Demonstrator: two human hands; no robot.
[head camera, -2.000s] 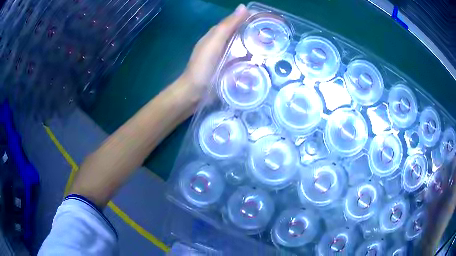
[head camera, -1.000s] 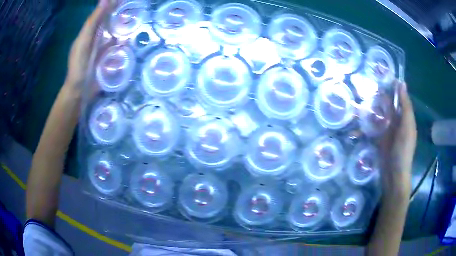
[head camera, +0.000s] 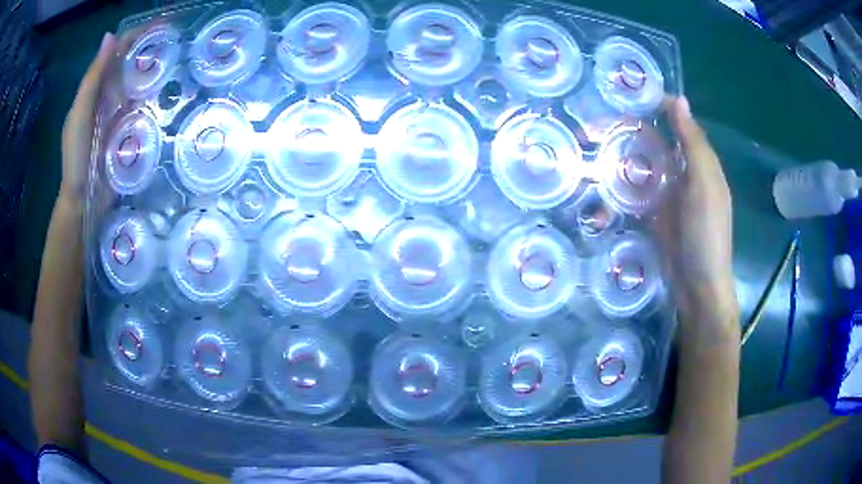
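A clear blister tray (head camera: 378, 326) fills the middle of the view, held up between both hands and nearly level. Round clear lenses (head camera: 416, 265) sit in its pockets in rows, many with a thin red ring (head camera: 537, 271) at the centre. Bright glare crosses the upper rows. My left hand (head camera: 83, 142) grips the tray's left edge, its fingers partly cut from sight by the tray. My right hand (head camera: 698, 208) grips the right edge, thumb at the upper right side, with other fingers seen blurred behind the plastic.
A green mat (head camera: 747, 170) lies beneath. At the right are a white squeeze bottle (head camera: 815, 189), a small white cap (head camera: 843, 270), a wooden-handled brush (head camera: 770, 288), a blue-handled brush (head camera: 791, 312) and a blue bin (head camera: 855, 331). A yellow floor line (head camera: 156, 460) runs below.
The tray has moved left and levelled from its slant. My right hand, mostly cut off at first, now shows on the right edge. The bottle and brushes have come into view.
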